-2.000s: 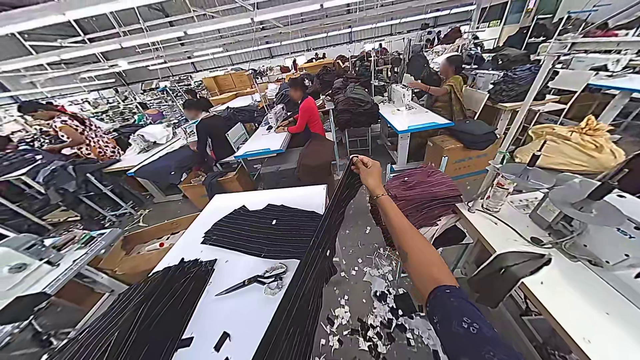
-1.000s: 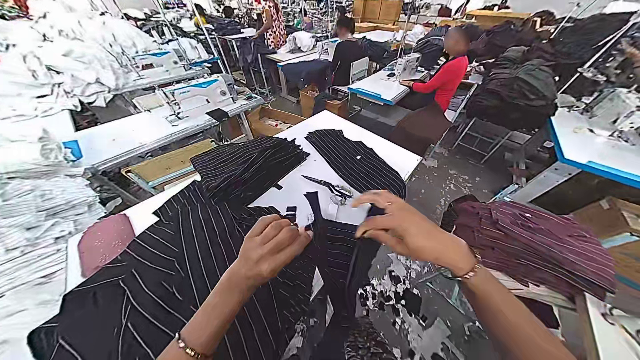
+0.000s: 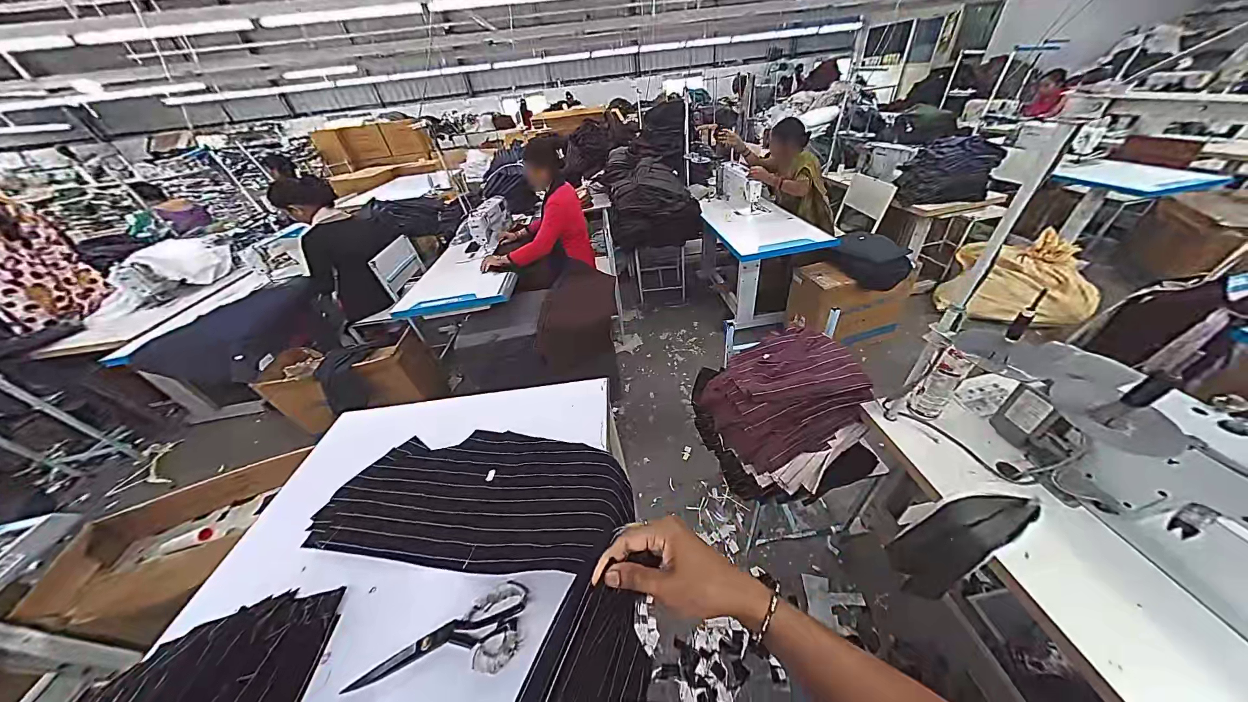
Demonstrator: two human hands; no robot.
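My right hand (image 3: 678, 575) pinches the upper end of a dark pinstriped fabric strip (image 3: 609, 639) at the right edge of the white table (image 3: 390, 434). My left hand is out of view. Beside the strip lies a stack of black pinstriped cut pieces (image 3: 478, 502), with a small white tag on top. Nearer to me, a pair of tailor's scissors (image 3: 448, 634) rests on the white tabletop. Another pile of dark striped pieces (image 3: 244, 653) shows at the lower left.
Maroon striped pieces (image 3: 785, 400) are stacked on a stand beyond my hand. A sewing machine table (image 3: 1063, 575) is at the right, an open cardboard box (image 3: 107, 575) at the left. Fabric scraps (image 3: 721, 653) litter the floor. Several people sit at machines farther back.
Both hands were together at the striped fabric a second ago; now only the right shows, holding fabric at the table edge. The view has swung up and to the right.
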